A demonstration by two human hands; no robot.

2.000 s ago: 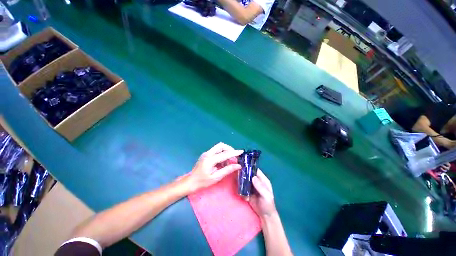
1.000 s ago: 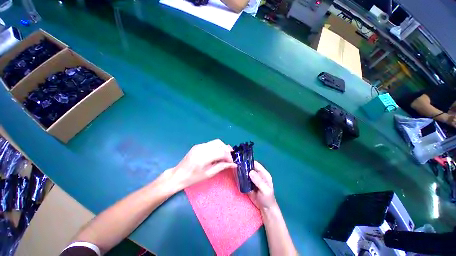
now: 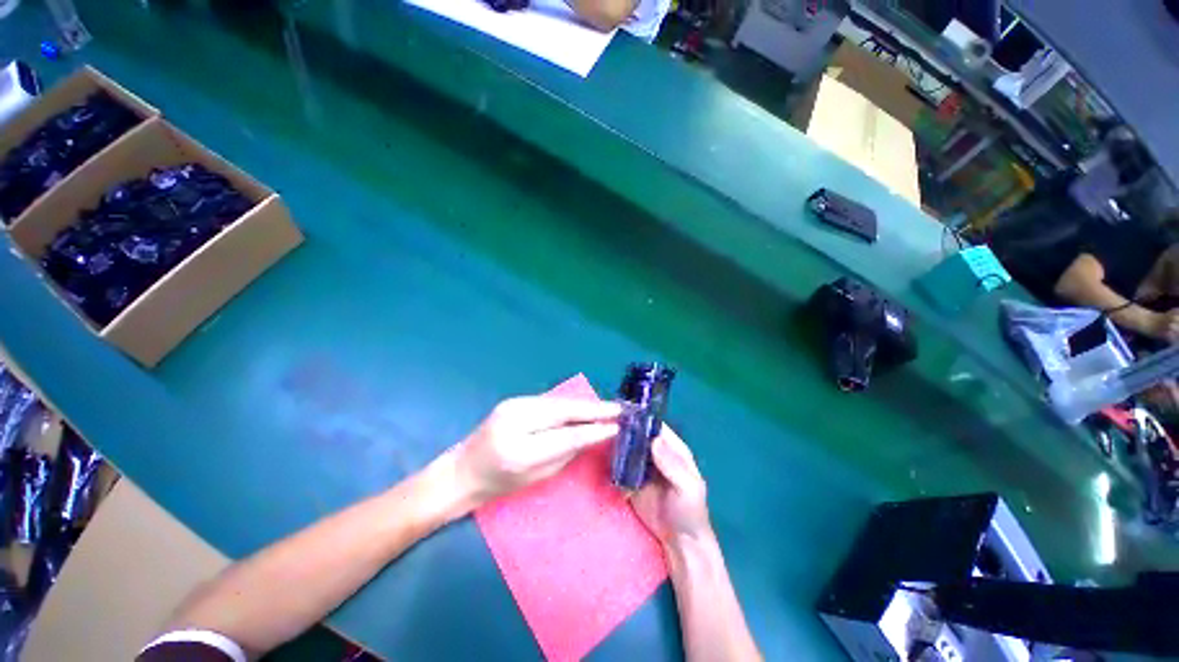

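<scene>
A shiny black part [image 3: 639, 440], about hand-length, stands roughly upright above the red pad [image 3: 569, 550]. My right hand [image 3: 678, 489] holds its lower end from the right. My left hand [image 3: 528, 446] reaches it from the left, with fingertips touching its middle. Its upper end looks uneven. I cannot tell whether it is wrapped.
A divided carton tray [image 3: 213, 278] of small black parts lies at upper left, a large carton [image 3: 116, 569] of bagged parts at lower left. An assembled black unit [image 3: 864, 334], flat black piece [image 3: 843, 215], teal box [image 3: 967, 277] and screw feeder [image 3: 912, 556] are right. People sit opposite and far right.
The black part has turned slightly in my hands, and my left fingers have moved from its upper end down to its middle. The view has shifted a little.
</scene>
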